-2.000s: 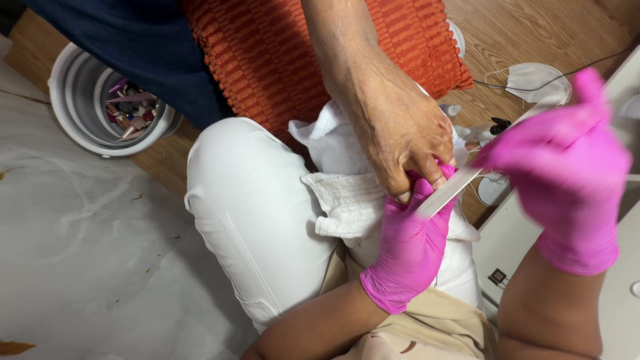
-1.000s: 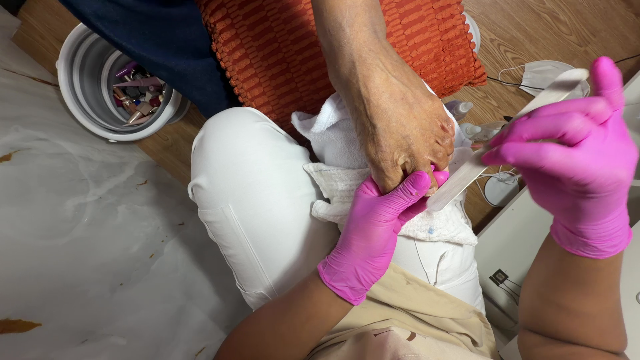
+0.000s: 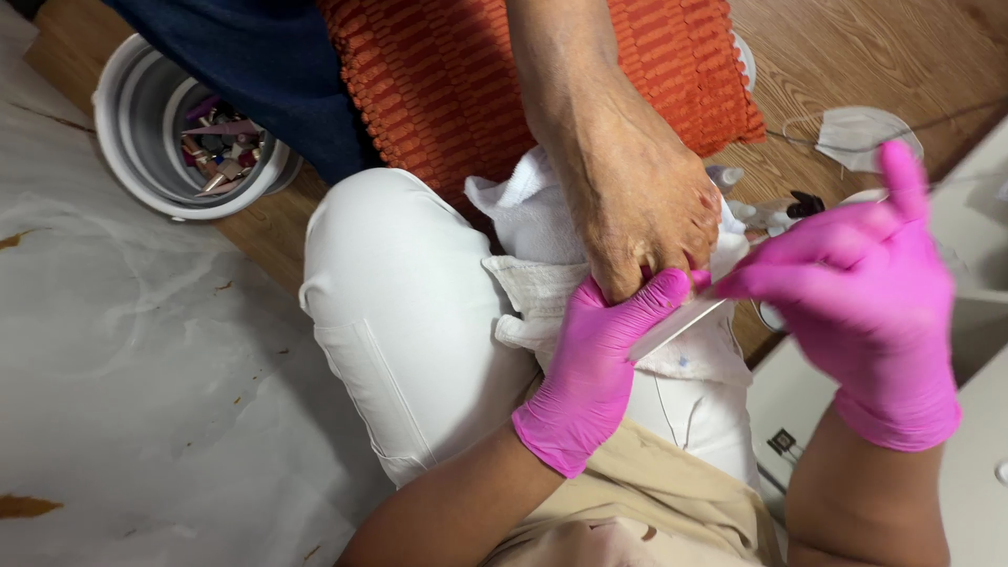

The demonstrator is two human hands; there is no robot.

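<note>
Another person's bare foot [image 3: 630, 181] points down toward me, its toes over white towels [image 3: 543, 291] on my lap. My left hand [image 3: 598, 354], in a pink glove, grips the toes, with the thumb on top and a fingertip showing between them. My right hand [image 3: 850, 291], also gloved in pink and slightly blurred, pinches a pale nail file [image 3: 677, 327]. The file lies slanted against the end of a toe, its lower end close to my left hand. My right fingers hide part of the file.
An orange textured cushion [image 3: 441, 87] lies under the lower leg. At the upper left a grey-white bucket [image 3: 118, 165] holds nail polish bottles. Small bottles [image 3: 728, 177] and a white face mask [image 3: 862, 138] rest on the wooden floor. White furniture [image 3: 795, 402] stands at the right.
The file has shifted from a steeper view with its upper end showing to one partly covered by my right hand, against the toe. My left hand keeps its grip on the toes.
</note>
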